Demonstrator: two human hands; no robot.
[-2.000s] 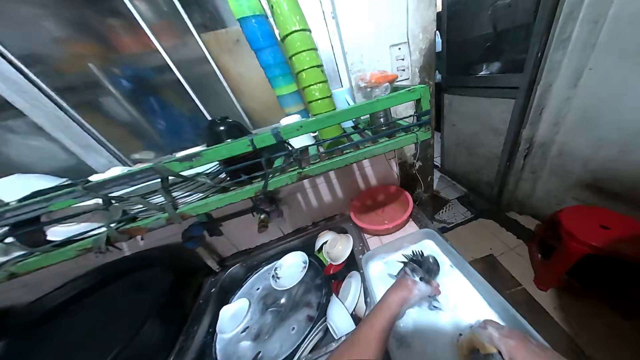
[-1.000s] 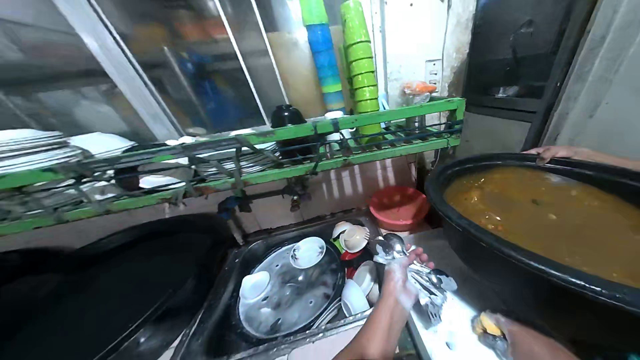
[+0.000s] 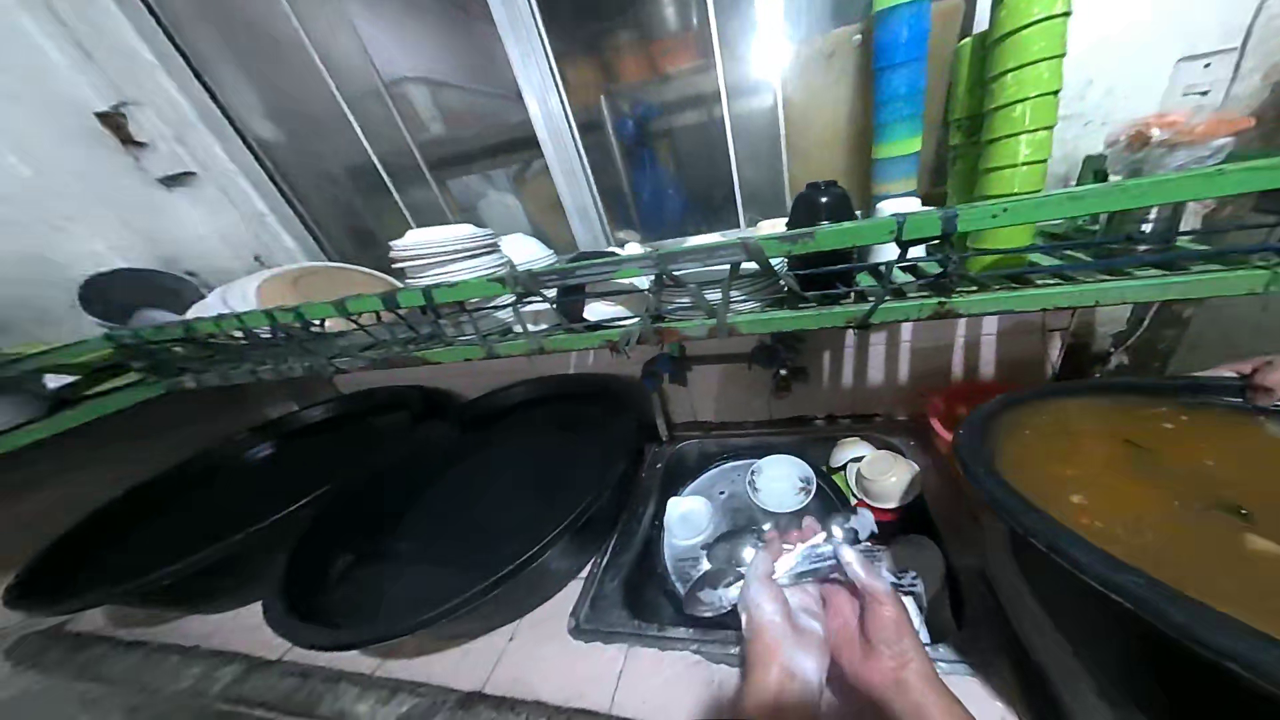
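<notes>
Soapy suds cover both my hands, which come together over the near part of the sink [image 3: 625, 600]. Between them is a bunch of metal spoons and other cutlery [image 3: 800, 560]. My left hand [image 3: 785, 625] grips the bunch from the left, and my right hand [image 3: 880, 630] closes on it from the right. Beneath and beyond them, a round metal tray [image 3: 735, 480] lies in the sink with a patterned white bowl [image 3: 781, 484] and a small white bowl [image 3: 688, 518]. A beige cup [image 3: 884, 478] is at the sink's back right.
Two large black basins [image 3: 470, 510] lean at left. At right, a big black tub [image 3: 1130, 560] holds murky brown water; another person's hand [image 3: 1262, 378] is at its far rim. A green rack [image 3: 860, 235] with plates and cups spans the wall above. A red basin [image 3: 955, 405] sits behind the tub.
The cutlery has moved left, from over the metal tub to over the sink. My right hand, earlier holding a yellowish scrubber, has joined my left. The black tub came in at right. The view has swung left.
</notes>
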